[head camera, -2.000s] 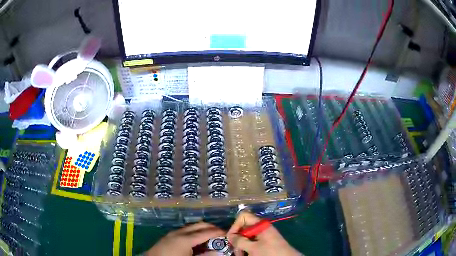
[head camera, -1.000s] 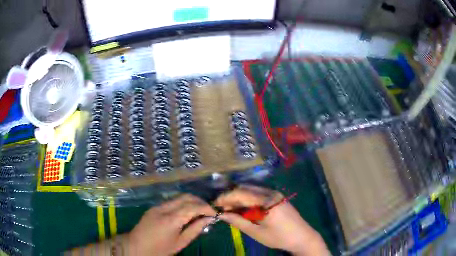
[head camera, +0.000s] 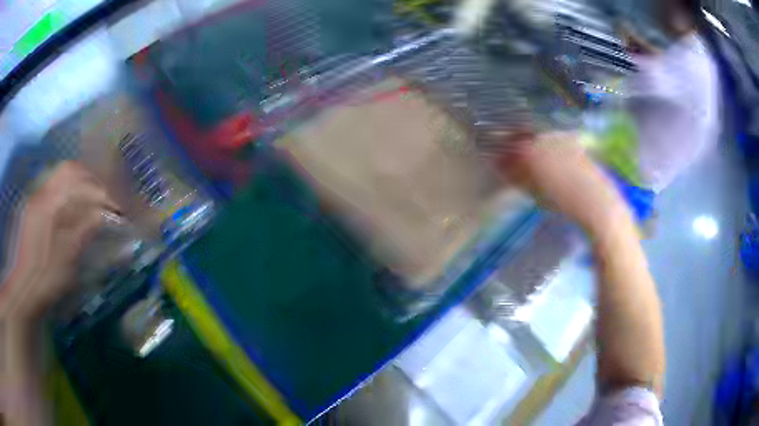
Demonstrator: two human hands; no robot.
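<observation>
The view is strongly blurred. My right hand [head camera: 537,162] reaches over the far right side of the right-hand tray [head camera: 379,166], beside rows of parts; whether it holds a part cannot be seen. My left hand [head camera: 62,220] is at the left edge, over the near side of the main tray [head camera: 87,137]; its fingertips are too blurred to show a grip. A short row of silver parts [head camera: 143,170] stands in the main tray. A small blurred silver object [head camera: 150,329] lies on the green mat. The red probe cannot be made out in either hand.
A red lump [head camera: 229,135] lies between the trays. The rear right tray [head camera: 241,58] is behind. The monitor's corner [head camera: 42,33] shows at upper left. Another person in pale clothing [head camera: 678,108] is at the right. White boxes or sheets [head camera: 466,362] are past the mat's blue edge.
The view has swung right and tilted. My hands, together before, are now far apart: the right has gone out to the right-hand tray, the left is at the left edge.
</observation>
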